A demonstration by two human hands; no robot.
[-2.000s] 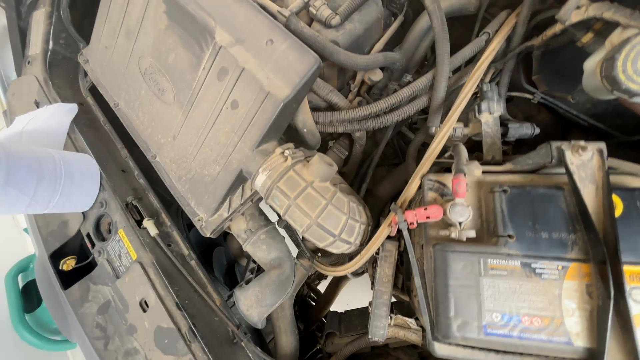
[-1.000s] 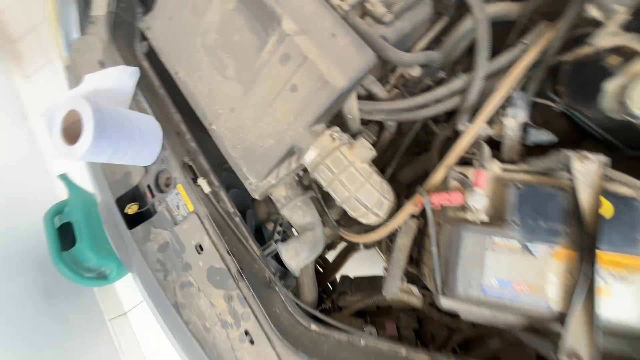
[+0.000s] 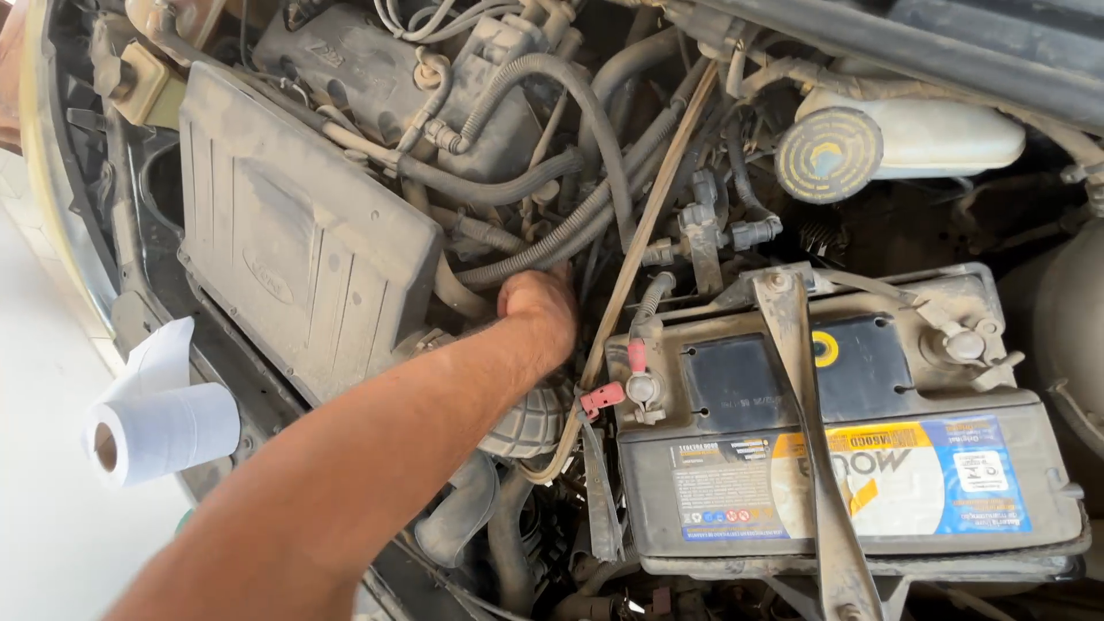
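My left hand (image 3: 539,315) reaches from the lower left in among the hoses, beside the corrugated hose (image 3: 573,237) and above the ribbed air intake duct (image 3: 530,423). Its fingers curl down out of sight, so what they touch is hidden. The dusty air filter housing (image 3: 302,233) lies left of the hand. To the right is the car battery (image 3: 837,500), with a metal hold-down bar (image 3: 811,431) across it and a red-sleeved cable clamp (image 3: 641,386) on one terminal. A brown cable loom (image 3: 651,233) runs close past the hand. My right hand is out of view.
A white paper roll (image 3: 172,431) lies on the front edge of the engine bay at the left. The dusty engine cover (image 3: 388,86) is behind the filter housing. A fluid reservoir with a round black cap (image 3: 830,155) sits at the upper right.
My left hand and forearm have come into view and reached in among the hoses beside the filter housing. The view has shifted, now showing more of the battery and the reservoir.
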